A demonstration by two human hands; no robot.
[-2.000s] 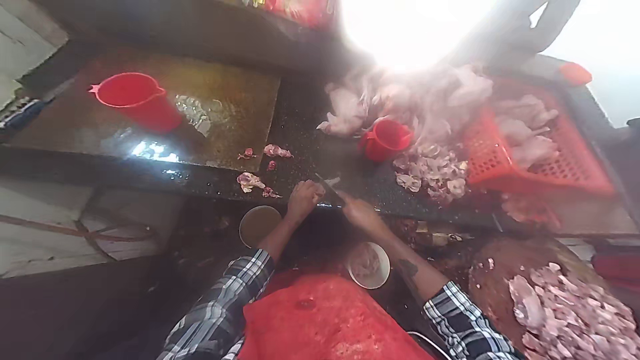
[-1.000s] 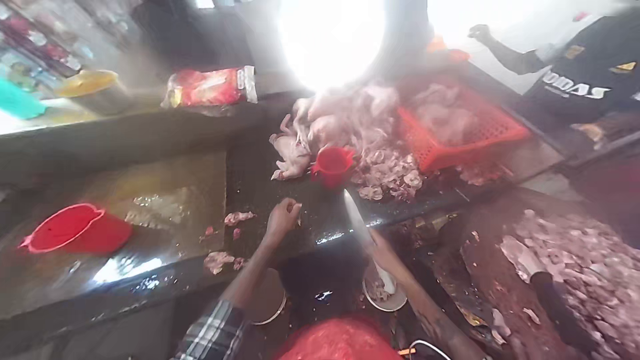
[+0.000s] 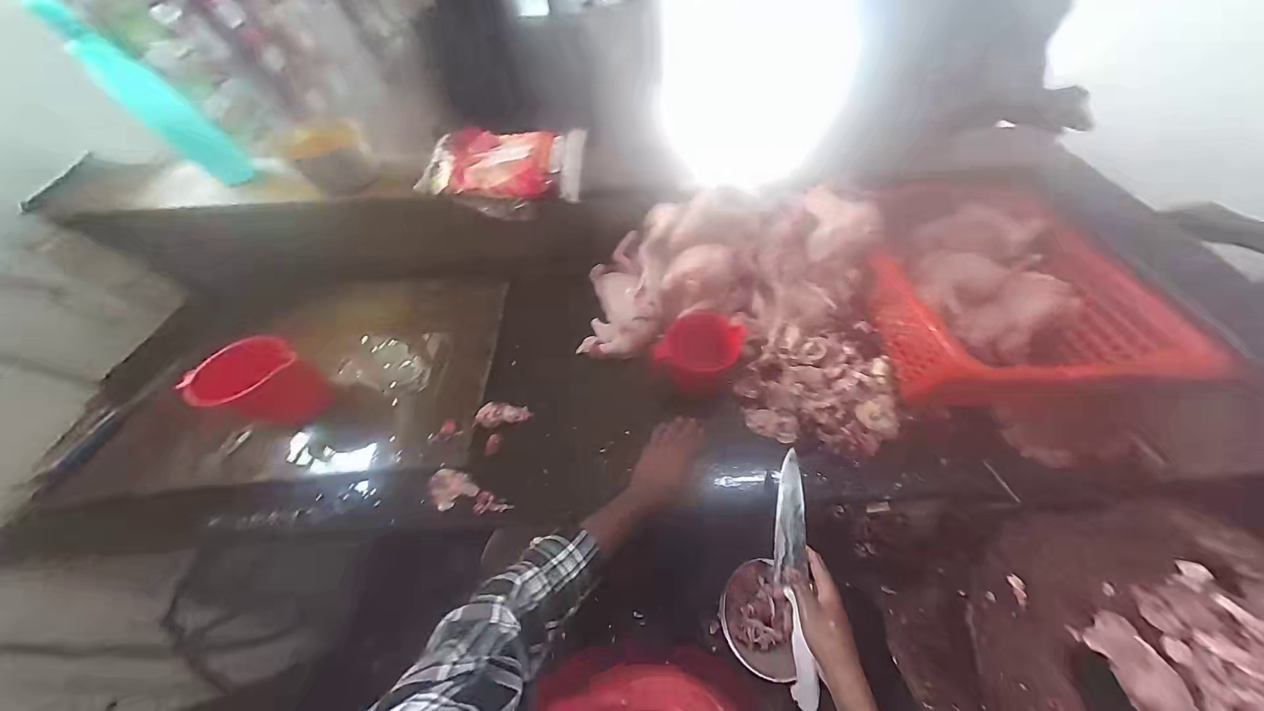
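Observation:
My right hand is closed around the white handle of a kitchen knife, its blade pointing up and away over the dark counter edge. Beneath the knife is a round bowl with meat scraps in it. My left hand rests on the wet counter, fingers apart, just below a red plastic jug; nothing shows in it. Whole plucked chickens are heaped behind the jug, with a pile of small meat pieces to its right.
A red plastic crate holds more chickens at the right. Cut meat lies on a dark surface at lower right. A red bucket sits in the shallow basin at left. Several scraps lie beside it; a red packet is on the ledge.
My left hand has opened and moved toward the red jug. Both hands were close together two seconds ago; they are now apart, the knife still in the right. The view has shifted.

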